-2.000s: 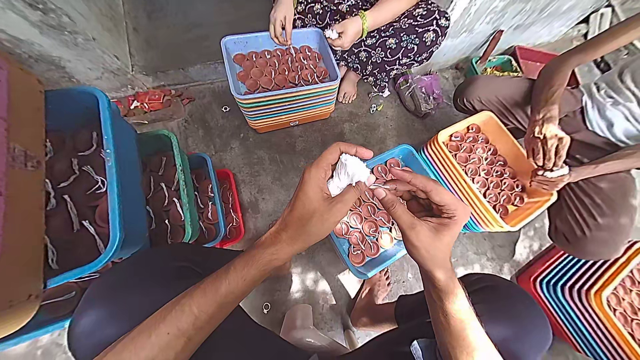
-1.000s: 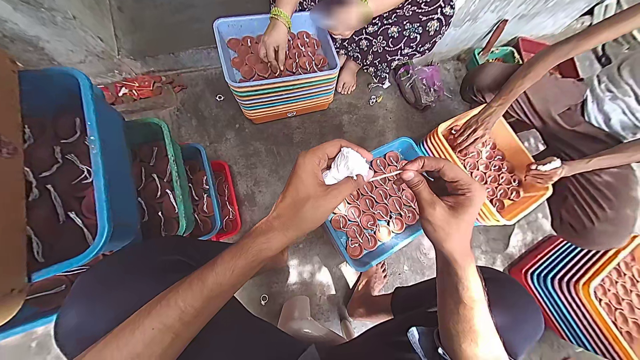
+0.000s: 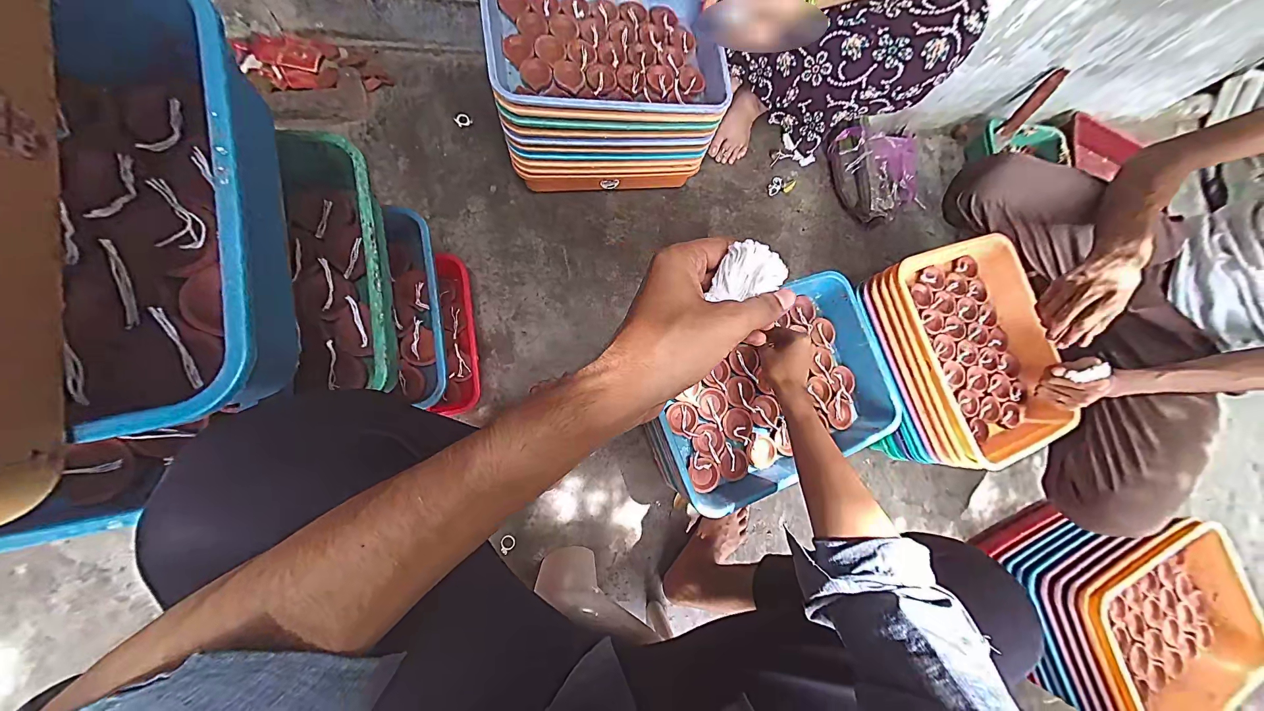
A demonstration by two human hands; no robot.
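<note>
A bundle of white cotton wicks (image 3: pixel 748 271) is held in my left hand (image 3: pixel 691 306), between thumb and fingers, above the far left part of a blue plastic tray (image 3: pixel 869 370). Small round clay lamps (image 3: pixel 739 423) with white wicks fill much of that tray. My right hand (image 3: pixel 787 363) is lower, over the lamps and just below my left thumb; its fingertips are largely hidden, so what they hold cannot be seen.
Stacked trays of clay lamps stand ahead (image 3: pixel 610 123), at the right (image 3: pixel 1027 355) and lower right (image 3: pixel 1220 602). Blue (image 3: pixel 229 227), green (image 3: pixel 370 247) and red (image 3: pixel 464 326) crates with lamps line the left. A co-worker's hand (image 3: pixel 1096 296) is over the right tray; another person sits ahead.
My right hand has moved down toward the lamps, away from the wick strand it held beside the bundle. My left hand still holds the bundle. The right co-worker's hand has moved back to the tray's edge.
</note>
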